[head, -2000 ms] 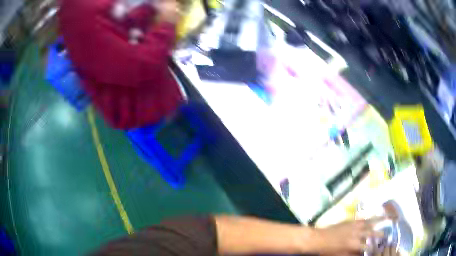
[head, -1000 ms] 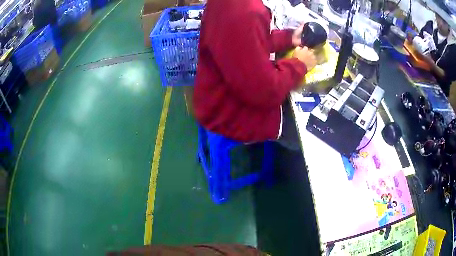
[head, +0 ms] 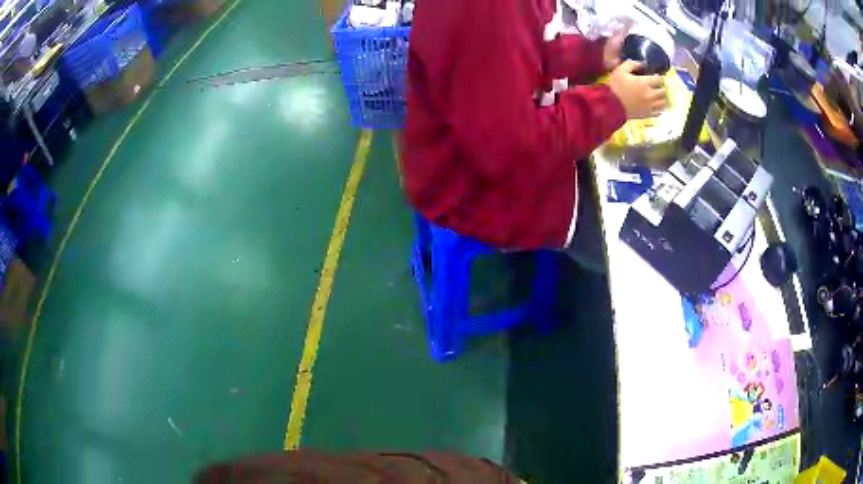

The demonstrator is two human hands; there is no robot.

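Observation:
Neither of my hands shows; only a brown sleeve (head: 360, 469) is cut off by the bottom edge. Nearest in front of me is the bench with a pink cartoon sheet (head: 705, 378) on its white surface. A metal fixture, a silver-grey and black boxy unit (head: 700, 219), stands behind the sheet. A small part of a yellow parts box (head: 821, 475) shows at the bottom right edge. What my hands hold cannot be seen.
A person in a red jacket (head: 492, 123) sits on a blue stool (head: 452, 293), holding a black round part (head: 646, 55). A blue crate (head: 371, 76) stands behind. Black round parts (head: 837, 301) lie at right. Green floor (head: 208, 284) is at left.
My view has swung from the work area to the neighbouring person and floor. My forearm and hand have left the picture. Since one second ago, the scene has shifted slightly right and up.

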